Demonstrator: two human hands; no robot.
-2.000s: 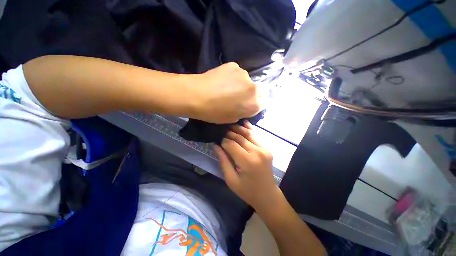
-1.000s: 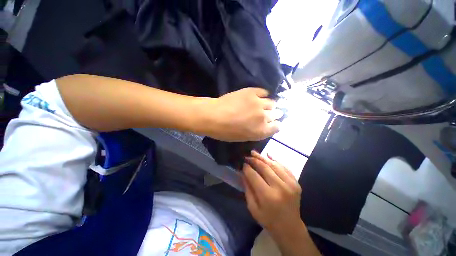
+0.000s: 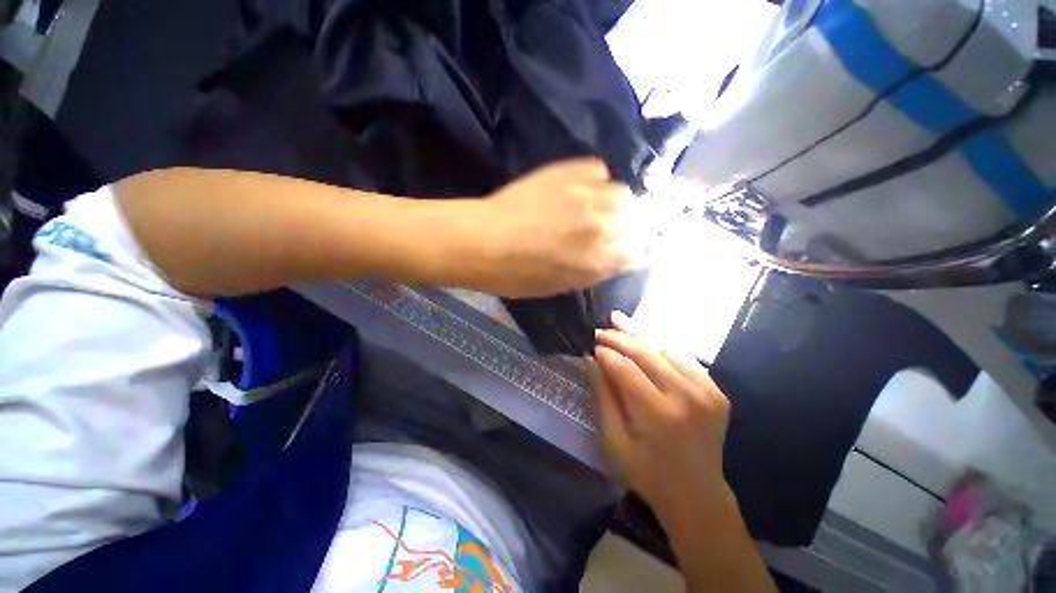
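A black garment piece point(image 3: 554, 322) lies bunched on the white machine bed point(image 3: 693, 307), left of the needle area. My left hand point(image 3: 562, 226) is on the cloth close to the glare under the machine head, slightly blurred, with its fingertips lost in the bright light. My right hand point(image 3: 662, 405) is nearer my body and pinches the lower edge of the same cloth between thumb and fingers. The presser foot and needle area point(image 3: 695, 209) is washed out by glare. A flat black cut panel point(image 3: 811, 405) with a curved edge lies to the right.
The white sewing machine head point(image 3: 857, 127) with a blue stripe fills the upper right. Black cloth point(image 3: 394, 93) is heaped behind my left arm. A ruler scale point(image 3: 486, 353) runs along the front edge. A clear bag with something pink point(image 3: 963, 510) lies at the lower right.
Over two seconds, my right hand has moved right with the cloth edge. My left hand has shifted right overall, and slightly up since one second ago. More of the ruler scale shows.
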